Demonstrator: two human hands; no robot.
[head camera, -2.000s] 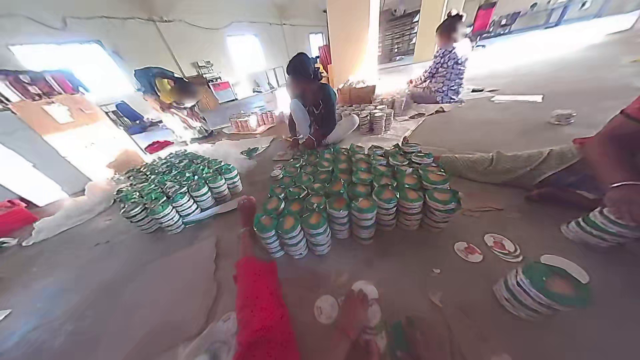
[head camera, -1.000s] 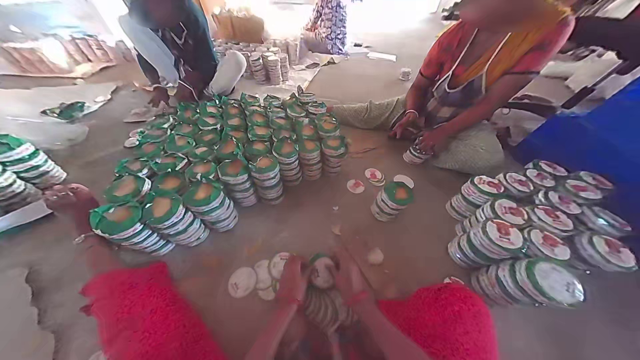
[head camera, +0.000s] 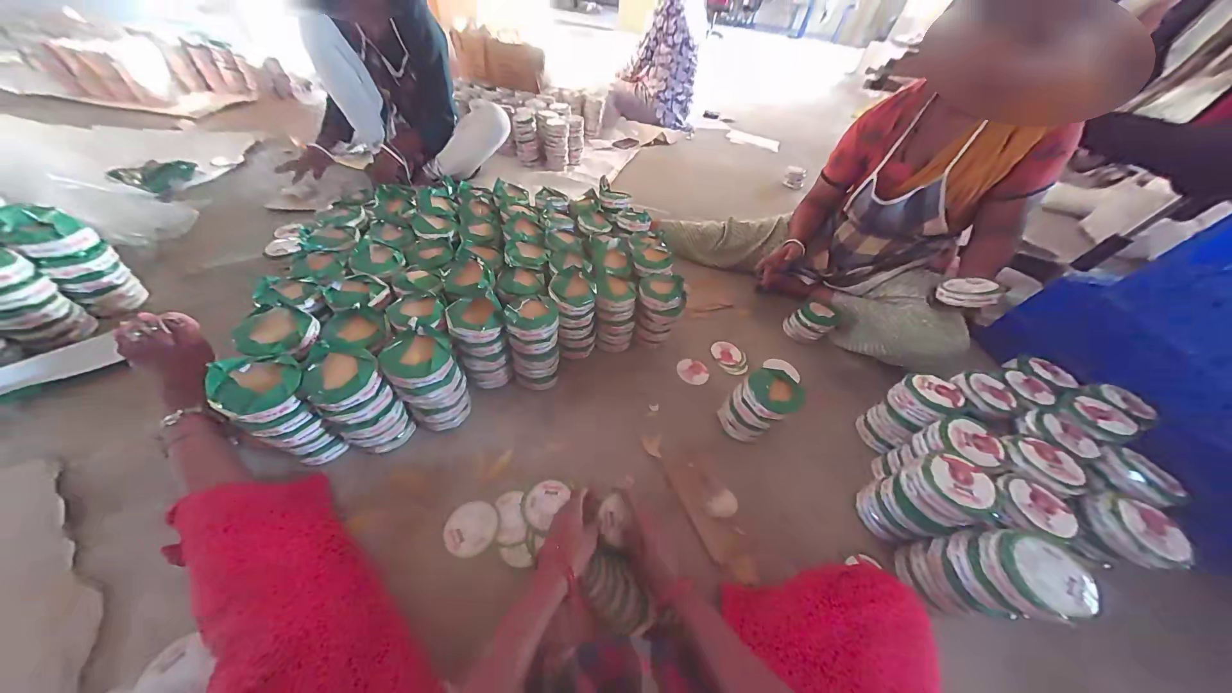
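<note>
My left hand (head camera: 572, 535) and my right hand (head camera: 651, 545) are close together at the lower middle, one on each side of a small round item (head camera: 612, 518) with a pale face. Both hands touch it, and a leaning row of round discs (head camera: 614, 589) lies just below, between my wrists. Loose round paper labels (head camera: 471, 529) are spread on the floor left of my left hand. Beyond my hands, to the right, stands one green-topped stack of round packs (head camera: 760, 404). What the palms cover is hidden.
Many green-topped stacks (head camera: 420, 356) stand in the middle. Packs with printed labels (head camera: 962, 481) form a group at right beside a blue sheet (head camera: 1136, 318). A co-worker (head camera: 914, 192) sits at upper right, another (head camera: 385, 96) at upper left. A wooden strip (head camera: 707, 510) lies right of my hands.
Two seconds ago one arm reached toward the stacks; by one second ago both hands had come together low in front. They remain there now. The view has shifted to the right.
</note>
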